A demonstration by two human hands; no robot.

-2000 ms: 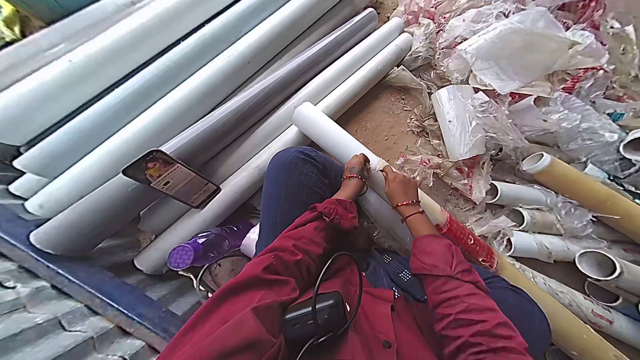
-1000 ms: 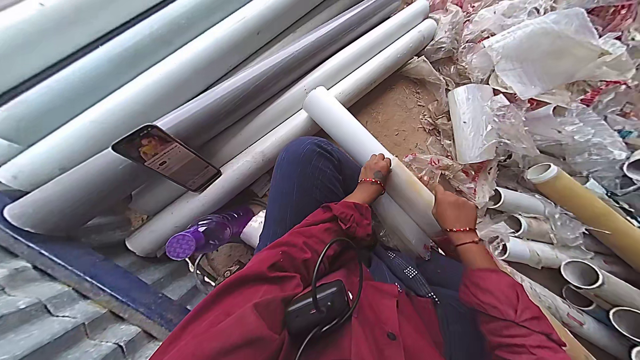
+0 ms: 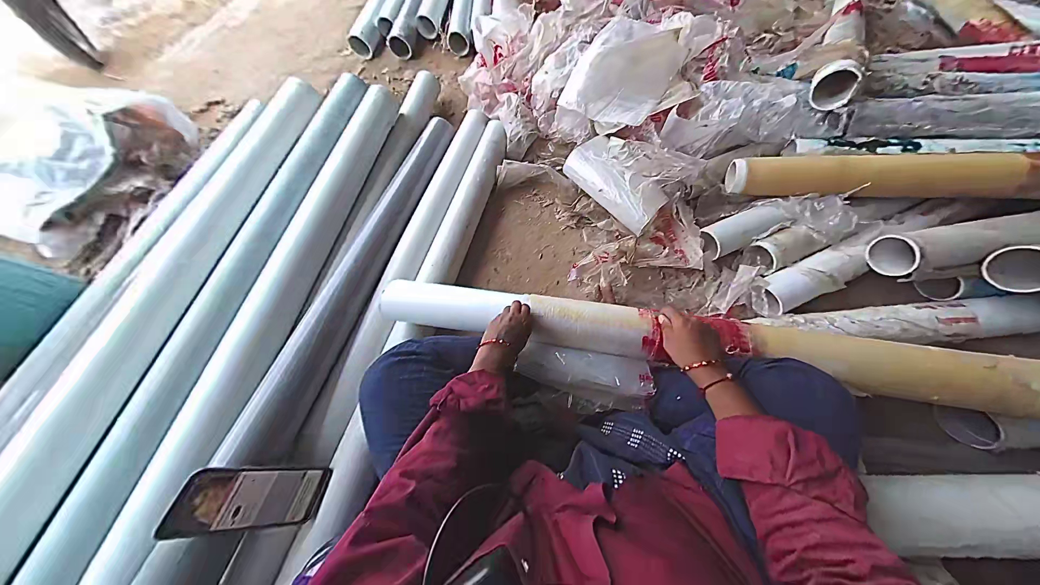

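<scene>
A long pipe (image 3: 861, 361), white at its left end and yellowish farther right, lies across my lap and knees. My left hand (image 3: 508, 331) rests with its fingers curled on the pipe where white meets yellow. Farther right, my right hand (image 3: 686, 335) grips the red-printed plastic film (image 3: 731, 335) around the pipe. Loose clear film (image 3: 581, 370) hangs below the pipe between my hands. Both palms are hidden.
Long pale pipes (image 3: 268, 268) lie side by side at the left, with a smartphone (image 3: 244, 502) over them. Crumpled plastic film (image 3: 626, 73) is heaped beyond the pipe. More pipes (image 3: 894, 175) are piled at the right. Bare soil (image 3: 520, 244) shows ahead.
The view has turned and shifted a lot. My right hand is now farther from my left hand along the pipe than one second ago, and on the red-printed film.
</scene>
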